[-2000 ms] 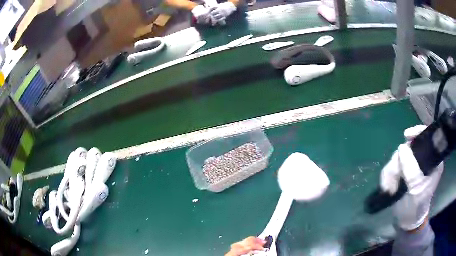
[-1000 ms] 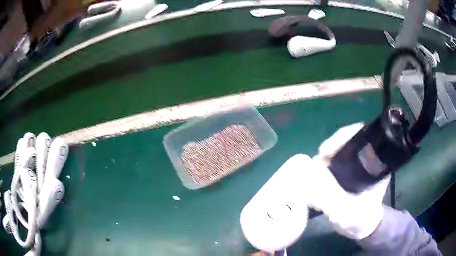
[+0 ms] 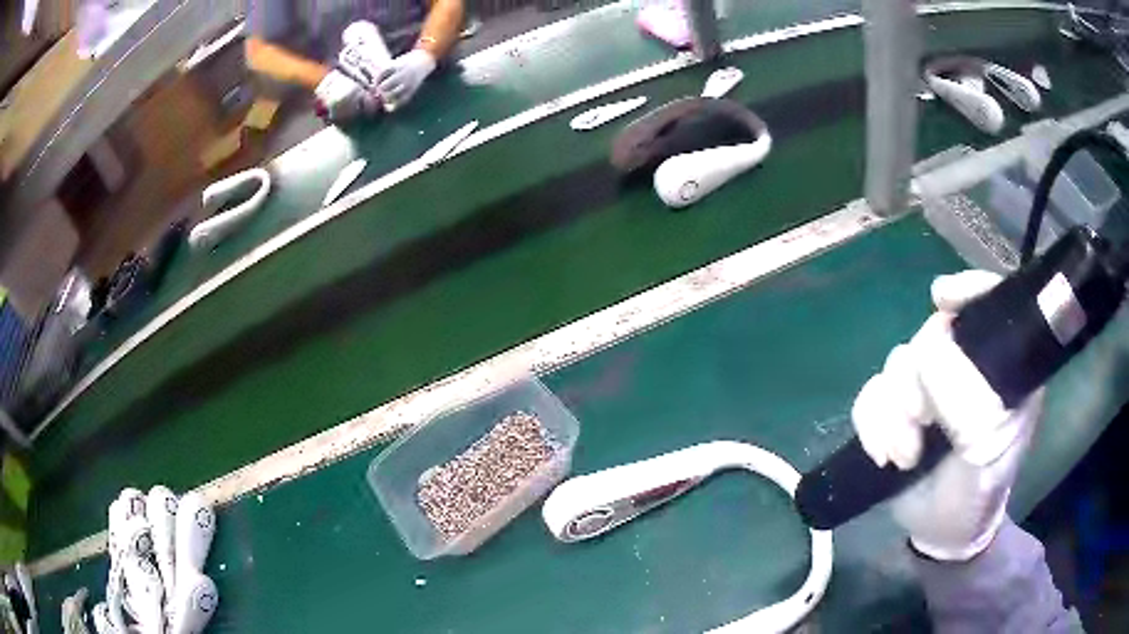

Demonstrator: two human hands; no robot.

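Note:
A white U-shaped neck fan body [image 3: 805, 471] lies on the green bench, one thick end with an oval ring pointing left, its other end cut off by the lower edge. My right hand [image 3: 953, 421], in a white knit glove, is closed around a black electric screwdriver [image 3: 1034, 322]. The screwdriver is tilted, its lower end at the fan's curved band; whether they touch is unclear. My left hand is not in view. A clear screw tub [image 3: 563, 427] with a heap of small screws stands left of the fan's end.
Stacked neck fans [image 3: 155, 557] lie at lower left. Divided screw trays [image 3: 984, 235] stand at right beside a grey post [image 3: 888, 112]. Another neck fan [image 3: 712, 171] and loose covers [image 3: 607, 113] lie on the belt. A person's gloved hands [image 3: 384, 81] work across it.
The fan body, earlier held up by my left hand, now lies on the bench. My left hand has left the picture. My right hand has moved away to the right with the screwdriver.

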